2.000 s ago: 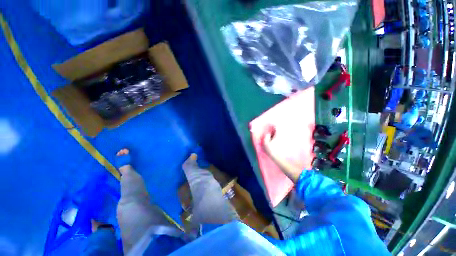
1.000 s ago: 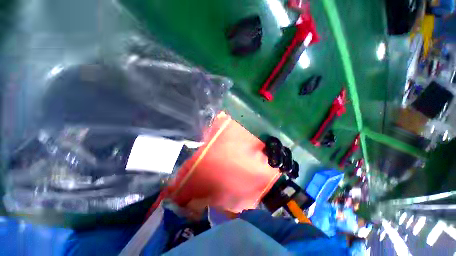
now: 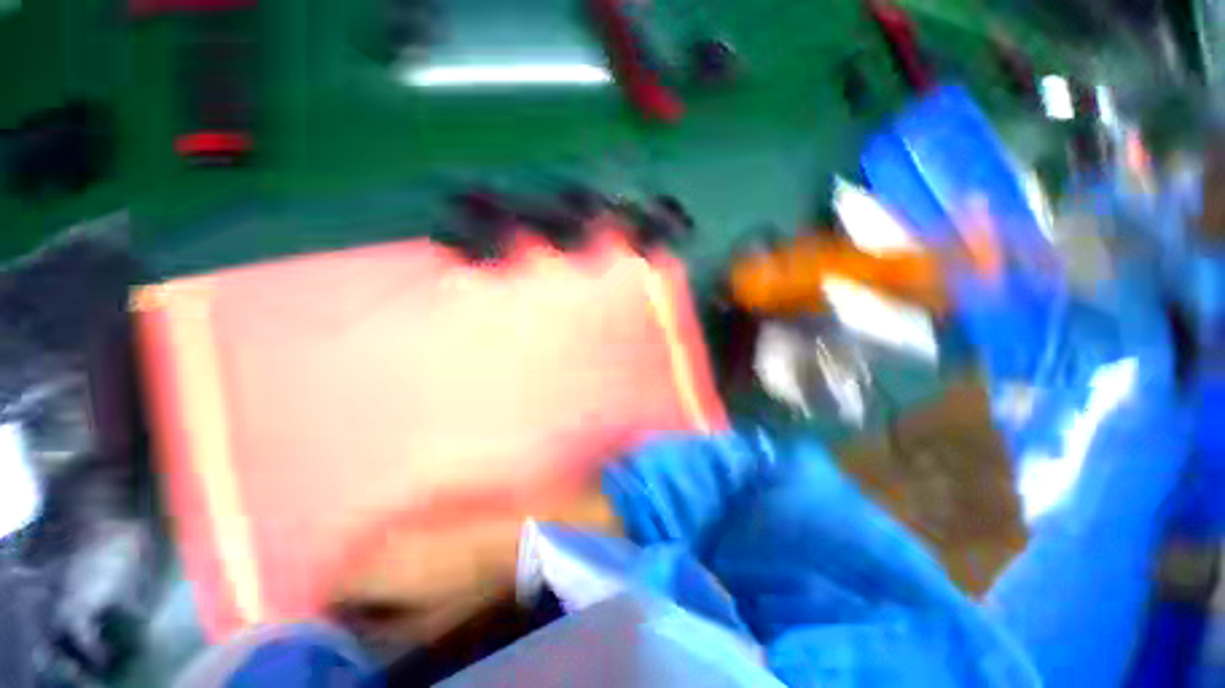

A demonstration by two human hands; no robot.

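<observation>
The image is strongly blurred. The pink-red work mat (image 3: pixel 430 363) with yellow-cream side stripes lies in front of me. Several black housings (image 3: pixel 564 215) stand in a row at its far edge. My right hand (image 3: pixel 457 551) reaches in from a blue sleeve and lies low over the mat's near edge, smeared by motion; whether it holds anything cannot be told. My left sleeve shows at the bottom edge, but my left hand cannot be made out. The orange screwdriver (image 3: pixel 846 276) lies right of the mat.
A crinkled clear bag (image 3: pixel 67 309) with dark contents is at the left edge. Red-and-black parts (image 3: pixel 215 94) lie on the green bench (image 3: pixel 336 175) beyond the mat. A blue bin (image 3: pixel 961 175) is at the upper right. Brown cardboard (image 3: pixel 954 484) and blue clothing show at the right.
The view has swung from the floor and carton to the bench and come closer to the mat. The bag has moved to the left edge; the screwdriver and bin show larger.
</observation>
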